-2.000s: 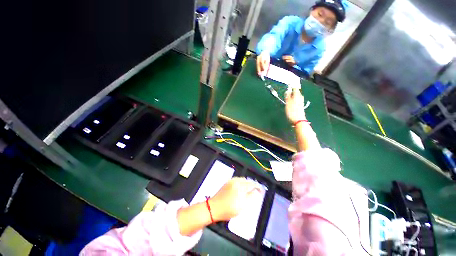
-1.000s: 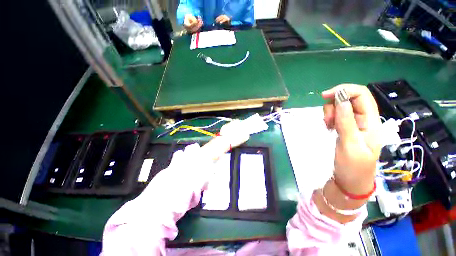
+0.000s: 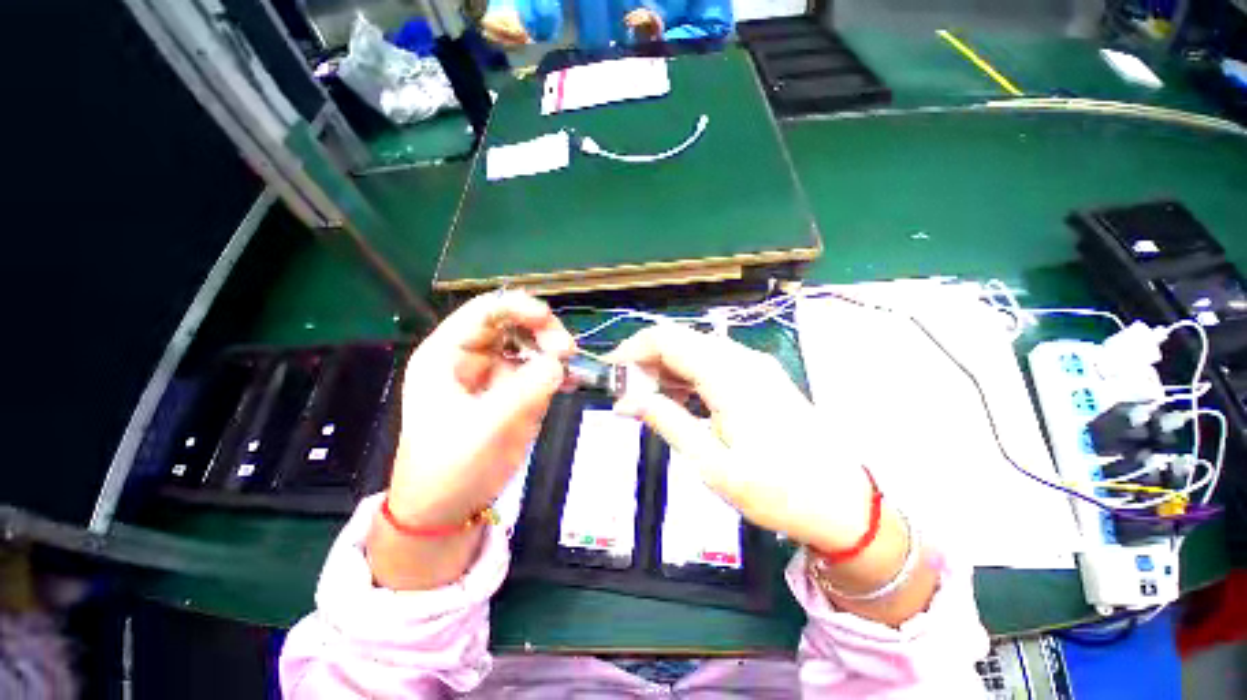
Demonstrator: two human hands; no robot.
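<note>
My left hand [image 3: 481, 376] and my right hand [image 3: 711, 424] meet above the phone tray. Their fingers hold a small metal-ended connector [image 3: 596, 373] between them; a lead seems to run to it, but its path is partly hidden. Below, the black phone tray [image 3: 646, 580] holds smartphones with white screens. One smartphone [image 3: 599, 479] shows a small green and red block at its bottom, the other smartphone [image 3: 700, 517] a red one. My hands and sleeves hide the tray's left part.
A raised green platform [image 3: 629, 219] bears a white cable [image 3: 643, 157], a small white item [image 3: 529, 156] and a white slab. Another phone tray [image 3: 260, 495] lies left. Paper sheets [image 3: 930, 410] and a power strip [image 3: 1080, 451] with plugs lie right. A coworker's hands show behind the platform.
My right hand has moved left and down to meet my left hand. The small white item my left hand held now lies on the platform. The view has shifted slightly.
</note>
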